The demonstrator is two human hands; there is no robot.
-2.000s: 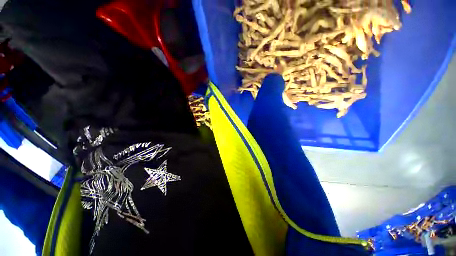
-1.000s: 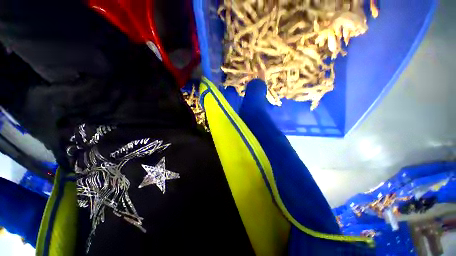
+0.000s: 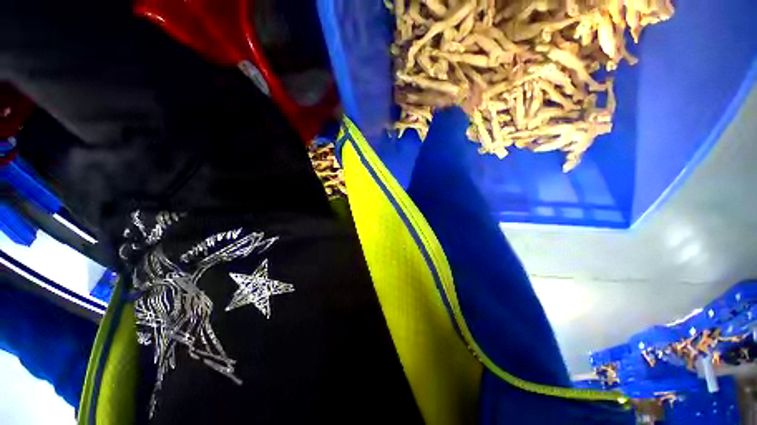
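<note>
Many slim tan doll legs [image 3: 531, 91] lie heaped in a bright blue bin [image 3: 573, 187] at the top of the head view. A dark blue sleeve [image 3: 473, 207] on my right side reaches up to the heap's near edge. My right hand [image 3: 475, 90] is at most a blurred brownish patch beyond the cuff, among the legs. Its fingers and any grip cannot be made out. My left hand is not in view; only blue cloth shows at the lower left.
A red plastic object [image 3: 311, 116] stands left of the bin, with more tan pieces [image 3: 328, 166] below it. Blue trays [image 3: 664, 353] with small tan pieces are at the lower right. My black shirt and yellow-lined jacket fill the middle. Blue and white shapes show at the left edge.
The view has swayed one way and back. The sleeve stays at the near edge of the heap. No piece is visibly lifted out.
</note>
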